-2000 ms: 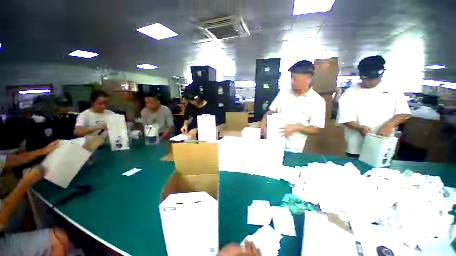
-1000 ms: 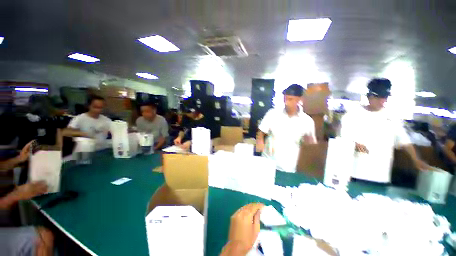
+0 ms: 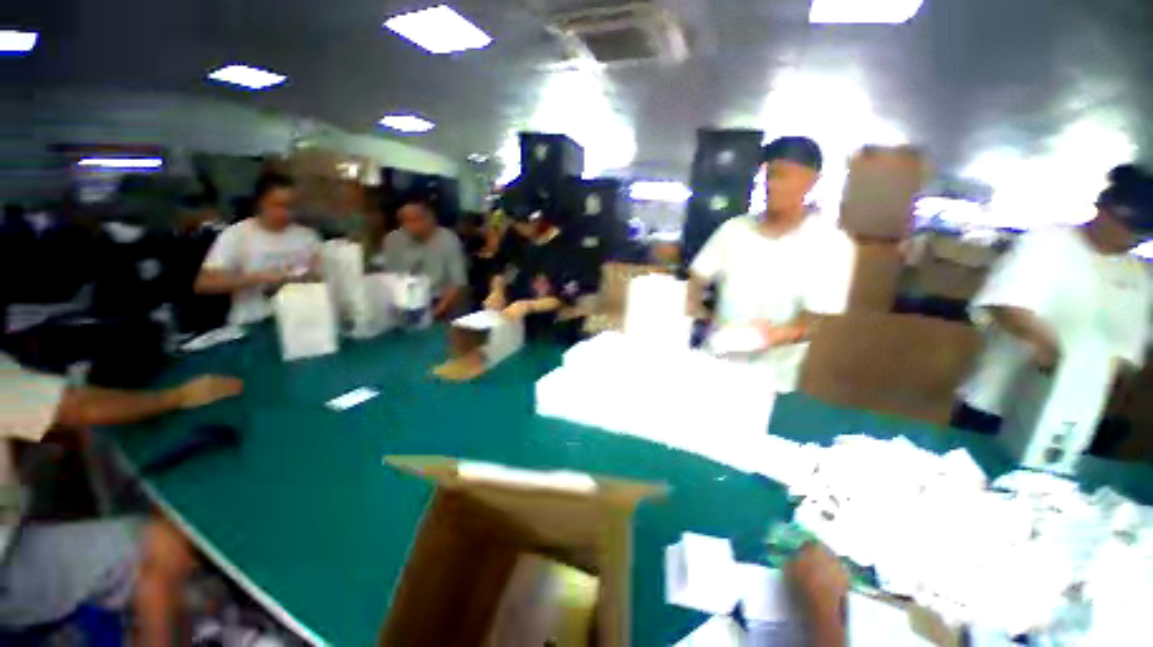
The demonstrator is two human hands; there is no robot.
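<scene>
A retail carton (image 3: 436, 556) stands open and tilted in front of me, its brown inside facing up. A pale and yellowish piece (image 3: 550, 604) shows inside it. Small white folded leaflets (image 3: 702, 571) lie to the right of the carton. My right hand (image 3: 819, 592) is blurred and cut off by the bottom edge, beside the leaflets and at the near side of a heap of small white pieces (image 3: 910, 506). Its fingers cannot be made out. My left hand is not in view.
White boxes (image 3: 658, 389) stand in a row mid-table. A white slip (image 3: 353, 398) and a black object (image 3: 192, 445) lie on the green table (image 3: 304, 506). People work across the table; another person's arm (image 3: 146, 399) reaches in at left.
The carton has tilted so its open top faces me. My right hand, which was beside the carton with a white piece, has moved right, to the heap's edge. The view has shifted.
</scene>
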